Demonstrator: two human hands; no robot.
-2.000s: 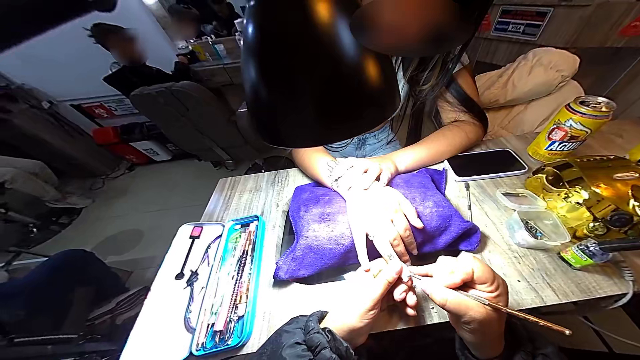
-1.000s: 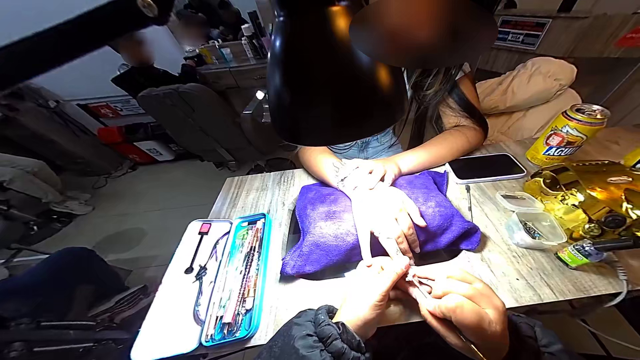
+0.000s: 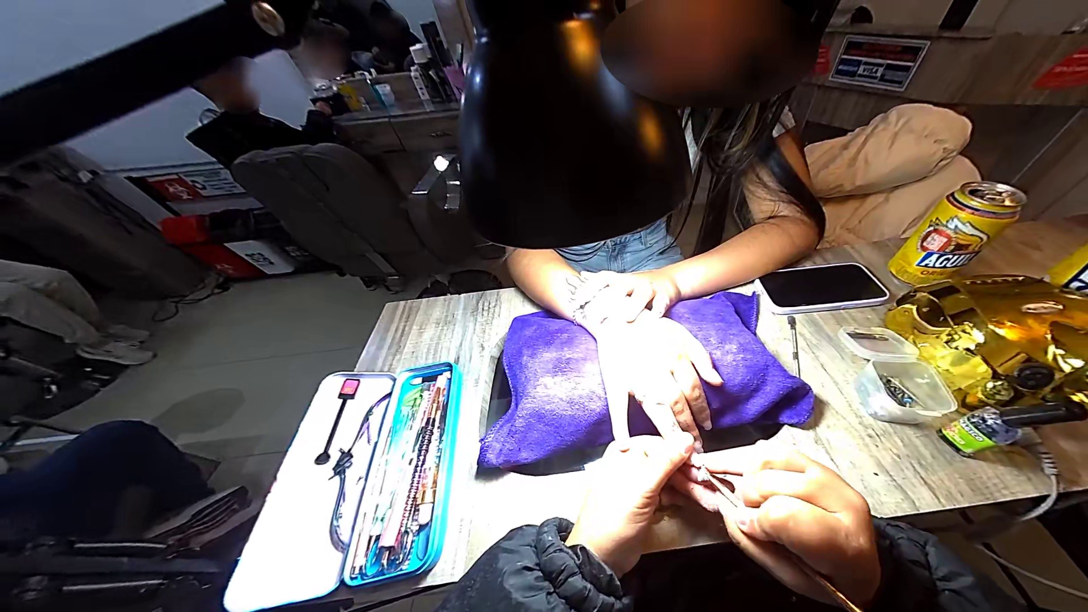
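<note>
My left hand (image 3: 633,493) grips a finger of the other person's hand (image 3: 659,365), near the table's front edge. That hand lies palm down over a purple towel-covered cushion (image 3: 552,391); the person's other hand (image 3: 625,293) rests across its wrist. Between the fingers of my right hand (image 3: 799,510) is a slender nail brush (image 3: 722,489), its tip at the held fingertip and its handle slanting down to the right. Glare hides the nail's detail. An open blue case (image 3: 446,476) of brushes lies left of the cushion.
A black lamp shade (image 3: 569,136) hangs above the cushion. On the right are a phone (image 3: 823,287), a yellow can (image 3: 956,234), a small plastic tub (image 3: 903,391), a polish bottle (image 3: 977,429) and a shiny gold object (image 3: 1003,331). A thin tool (image 3: 795,344) lies beside the cushion.
The brush in my right hand has swung: its handle pointed out to the right two seconds ago and now slants steeply down. My left hand keeps its hold on the finger.
</note>
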